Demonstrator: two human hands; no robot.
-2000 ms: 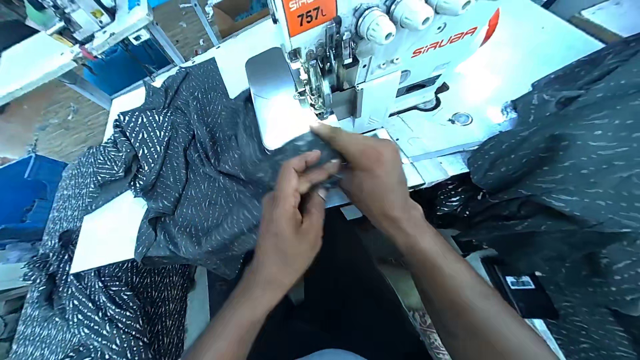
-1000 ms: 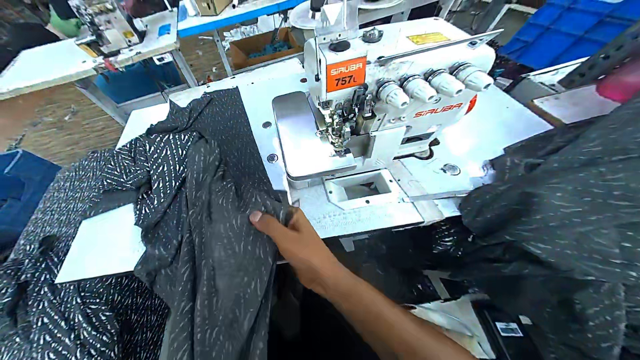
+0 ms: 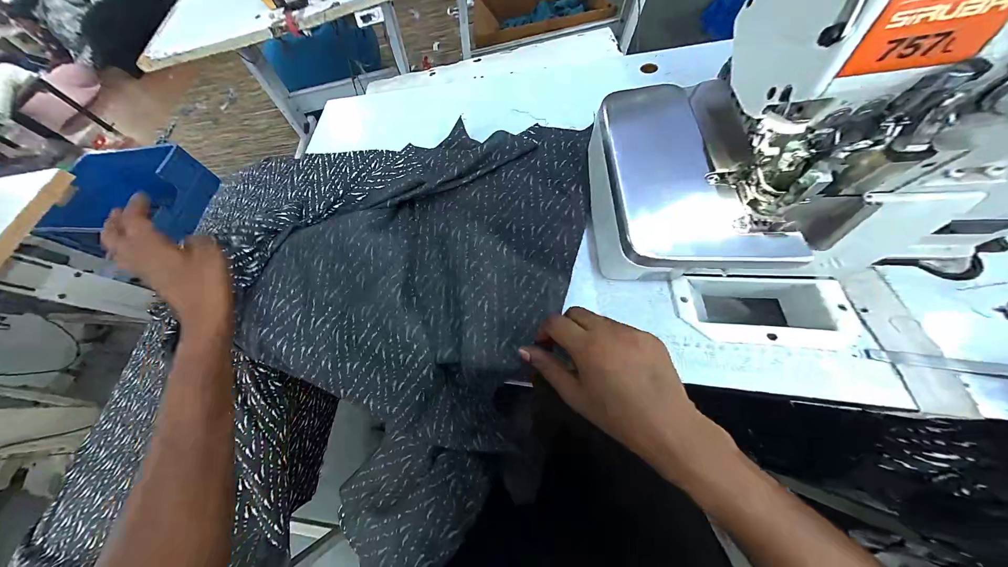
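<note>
Dark grey fabric with short white dashes (image 3: 354,291) lies spread over the white sewing table (image 3: 520,90) and hangs off its front edge. My right hand (image 3: 610,370) is at the cloth's right edge, thumb and fingertips close together there; whether they pinch the cloth is unclear. Raised over the left side, my left hand (image 3: 169,256) is slightly blurred, its fingers apart and holding nothing. To the right of the cloth stands a Siruba overlock sewing machine (image 3: 787,157) with a shiny metal cloth plate (image 3: 669,181).
A blue plastic bin (image 3: 118,189) sits behind my left hand. More patterned fabric (image 3: 118,449) hangs at the lower left. Another worktable (image 3: 228,31) and a cardboard box (image 3: 535,20) are farther back. A rectangular opening (image 3: 760,311) lies before the machine.
The grey cloth is spread wider across the table than one second ago. My left hand, not plainly visible then, is now out at the left. The view has swung left and closer.
</note>
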